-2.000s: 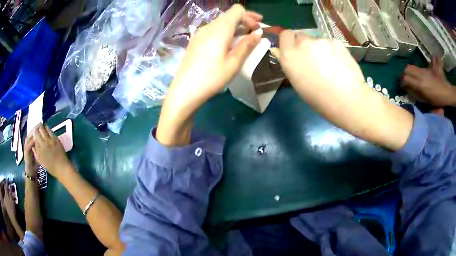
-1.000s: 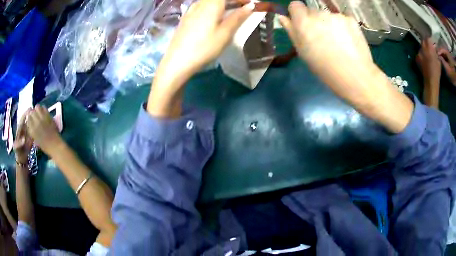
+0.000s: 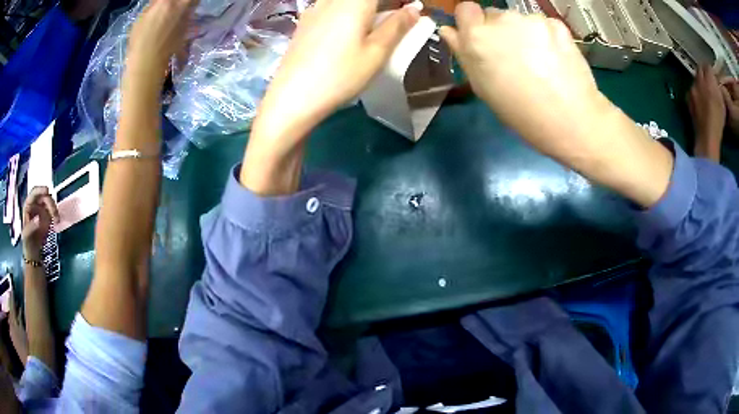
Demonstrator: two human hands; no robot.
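A cream housing (image 3: pixel 395 95) is held near the top edge of the view, its open side facing right with slots inside. My left hand (image 3: pixel 324 77) grips its upper left part, thumb pointing right near a small white piece. My right hand (image 3: pixel 527 77) is close on the right, fingers pinched together at the housing's top edge on something small and dark that I cannot make out. A bit of brown strap (image 3: pixel 460 90) shows behind the housing, beside my right hand.
A neighbour's arm (image 3: pixel 130 218) reaches across the left to clear plastic bags (image 3: pixel 223 73). Strapped cream housings (image 3: pixel 604 40) stand at upper right. White discs (image 3: pixel 653 129) lie near another worker's hands (image 3: pixel 709 105). Small bits lie on the green bench (image 3: pixel 486 234). A blue bin (image 3: pixel 40 89) is upper left.
The left neighbour's arm has swung up towards the bags, uncovering a pink and white panel. My hands stay at the housing; less of the brown strap shows between them.
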